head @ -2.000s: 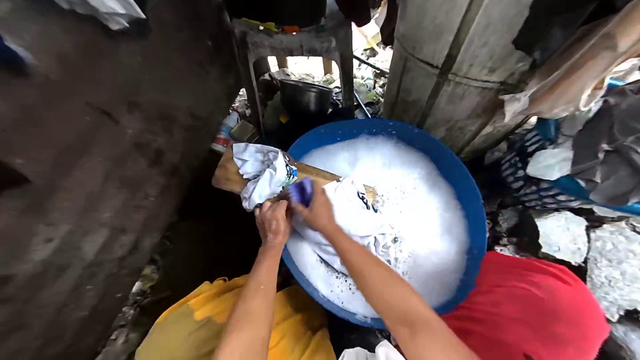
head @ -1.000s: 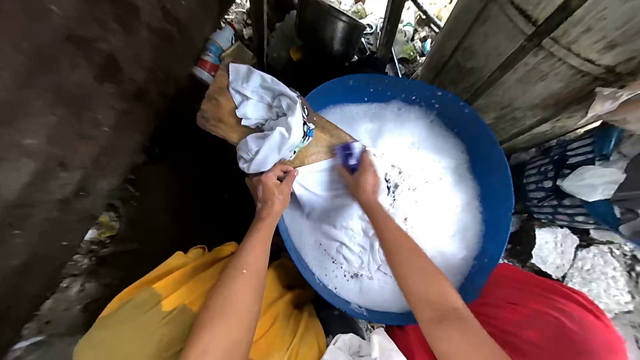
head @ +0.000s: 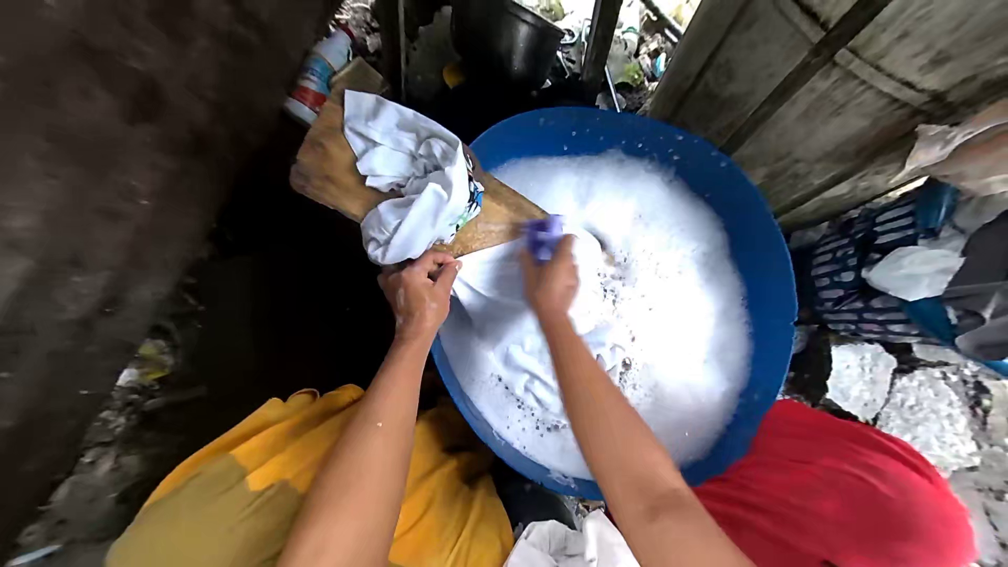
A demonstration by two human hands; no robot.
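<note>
A blue plastic tub (head: 768, 260) holds water thick with white suds. Across its upper left rim lies a wooden board (head: 323, 161), with a white printed garment (head: 409, 169) bunched over it and trailing into the suds. My left hand (head: 419, 291) pinches the garment's edge at the board's lower side. My right hand (head: 551, 276) grips a purple scrub brush (head: 543, 236), blurred, on the cloth near the board's lower right end; its bristles are hidden.
A dark metal pot (head: 508, 47) and a plastic bottle (head: 319, 75) stand beyond the board. Weathered panels (head: 850, 87) rise at the upper right, a dark wall at the left. A patterned basket (head: 846, 272) with cloths and broken concrete (head: 929, 417) lie at the right. White cloth (head: 575, 543) lies below the tub.
Since the oldest frame, my right hand and the brush have moved away from my left hand, toward the board's end in the tub. My left hand stays at the cloth's edge. The view has shifted.
</note>
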